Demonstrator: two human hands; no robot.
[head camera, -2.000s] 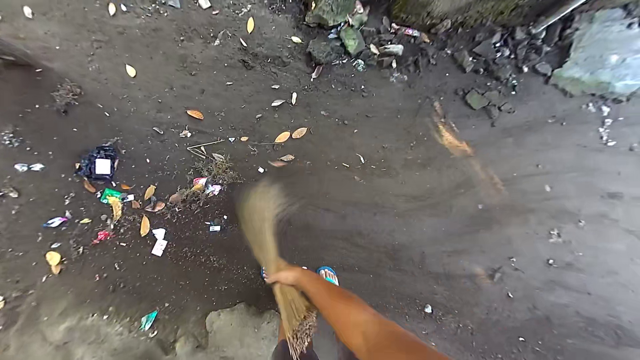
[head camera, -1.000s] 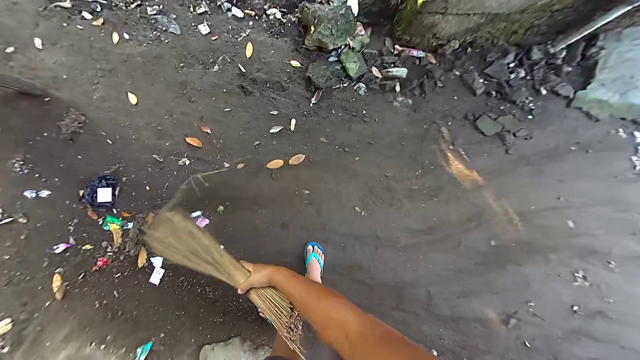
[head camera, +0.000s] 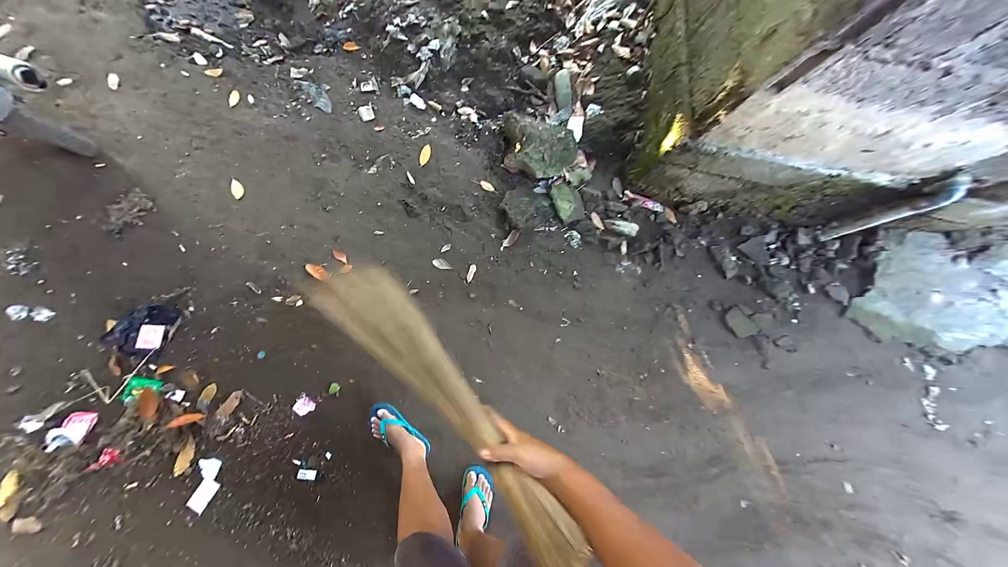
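A bundled stick broom (head camera: 409, 342) slants across the lower middle, its blurred bristle end up and to the left. My right hand (head camera: 524, 450) is closed around its narrower part, and the other end runs down past my forearm. The bristle tips lie beside a few orange leaves (head camera: 316, 272) on the dark dirt. My left hand is not in view.
Left of my feet in blue flip-flops (head camera: 400, 425) lies litter with leaves, a black plastic bag (head camera: 142, 329) and white paper (head camera: 204, 496). Stones (head camera: 543, 146) and rubble lie before a mossy concrete wall (head camera: 677, 87). A pale slab (head camera: 937, 291) is at right.
The broom has swung from the litter at left up toward the orange leaves, still in my right hand. Both feet now show, where one showed before. The view has shifted, revealing more wall.
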